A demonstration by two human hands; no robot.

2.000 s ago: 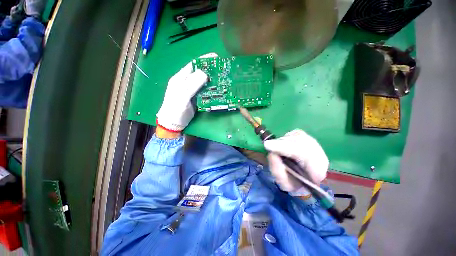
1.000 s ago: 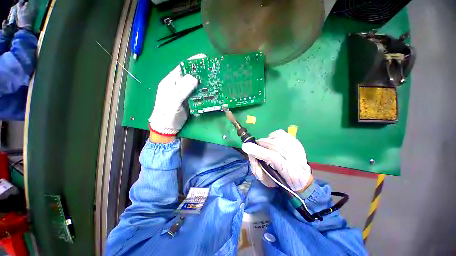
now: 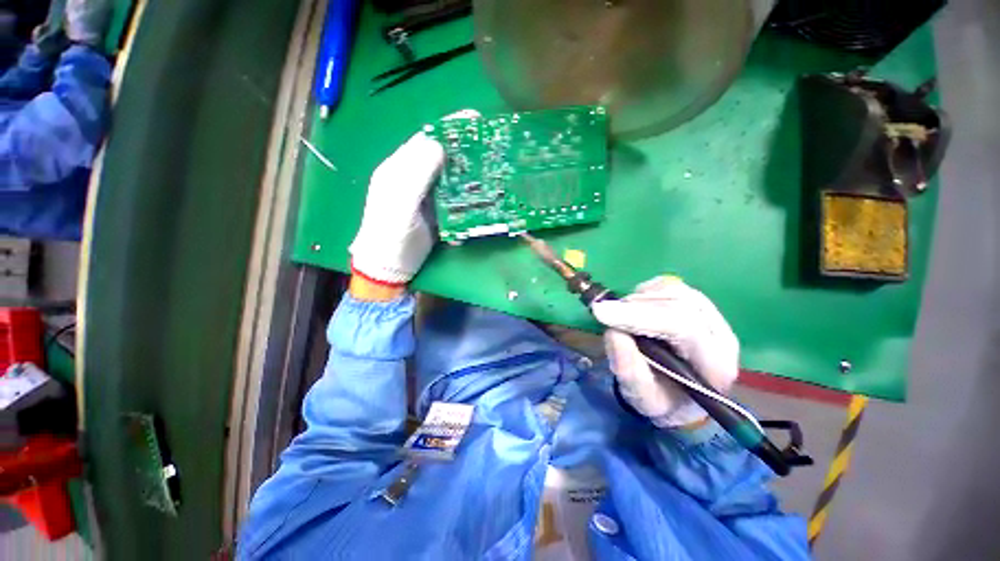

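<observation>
My left hand, in a white glove with a red cuff edge, grips the left edge of a green printed circuit board, held over the green mat. My right hand, also gloved, holds a soldering iron like a pen. The iron's tip is at the board's lower edge, by the right end of a pale connector. Whether the tip touches cannot be told. The fingers behind the board are hidden.
A soldering iron stand with a yellow sponge is at the right. A fume hood is behind the board. Tweezers and a blue stick lie upper left. The conveyor carries another board. Another person's sleeve shows far left.
The whole view has shifted, moving the scene right in the picture since one second ago. The iron's tip remains near the board's lower edge, now slightly right along it. Both hands keep their holds.
</observation>
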